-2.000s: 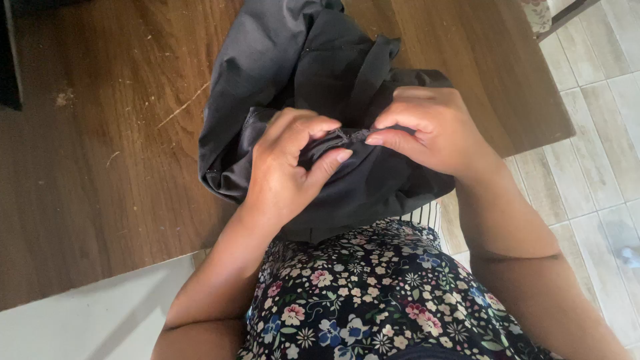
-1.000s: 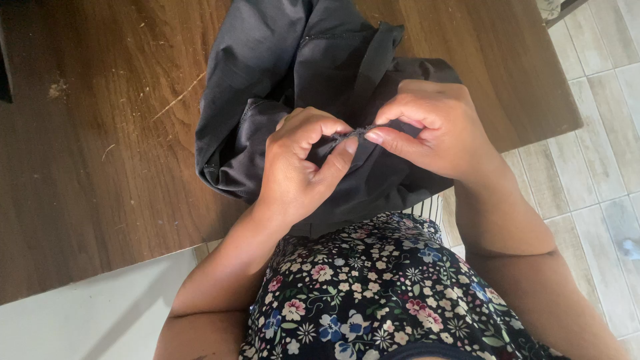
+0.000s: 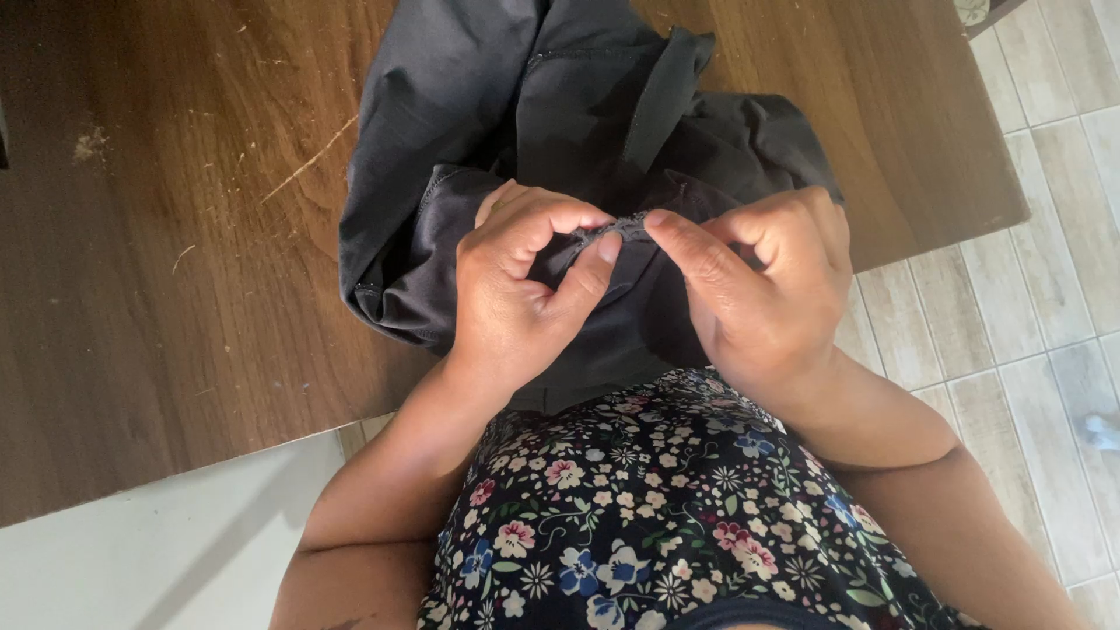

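A dark grey cloth garment lies bunched over the table's front edge and hangs down toward my lap. My left hand pinches a frayed, stitched seam edge of it between thumb and forefinger. Just to the right, my right hand grips the same edge with thumb and fingertips, close to the left fingertips. A loose strap-like strip of the cloth stands up above the hands. The fingers under the cloth are partly hidden.
The brown wooden table has scratches and a pale worn spot; its right corner ends near the tiled floor. A dark object shows at the far left edge. A floral top covers my torso. Something small and whitish lies on the floor.
Both hands have stayed at the seam edge, with only small shifts of the fingers. The garment lies much as before.
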